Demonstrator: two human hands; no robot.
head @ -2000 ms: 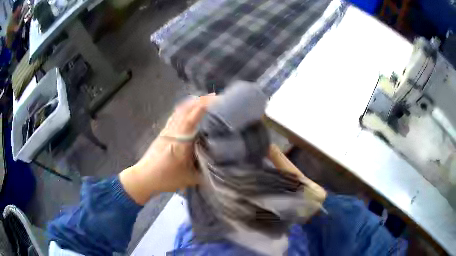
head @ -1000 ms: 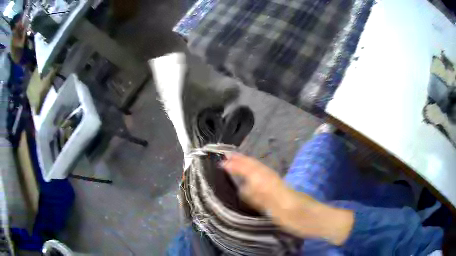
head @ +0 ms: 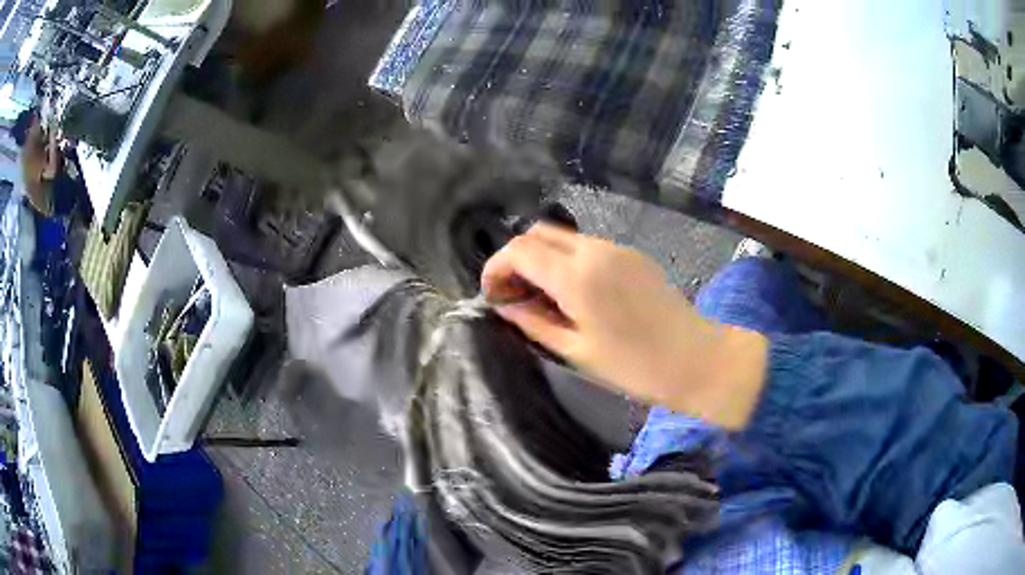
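Observation:
A tied bundle of grey-brown cut fabric pieces (head: 483,416) hangs in front of me, its layered ends fanning out below a light tie at its middle. A paler grey piece sticks out to its left. The upper end is blurred. My right hand (head: 596,315) comes in from the right with its fingers curled at the tie and grips the bundle there. My left hand is not in view.
A white sewing table (head: 865,146) lies at the upper right, with plaid cloth (head: 562,90) beside it. At the left are a white bin (head: 234,320) holding pieces, a blue panel (head: 174,511) and another machine table (head: 141,135). A person's head shows at the far left.
My left hand was on the bundle two seconds ago and has left the view. Since one second ago, the bundle's upper end has spread and a pale grey piece shows at its left.

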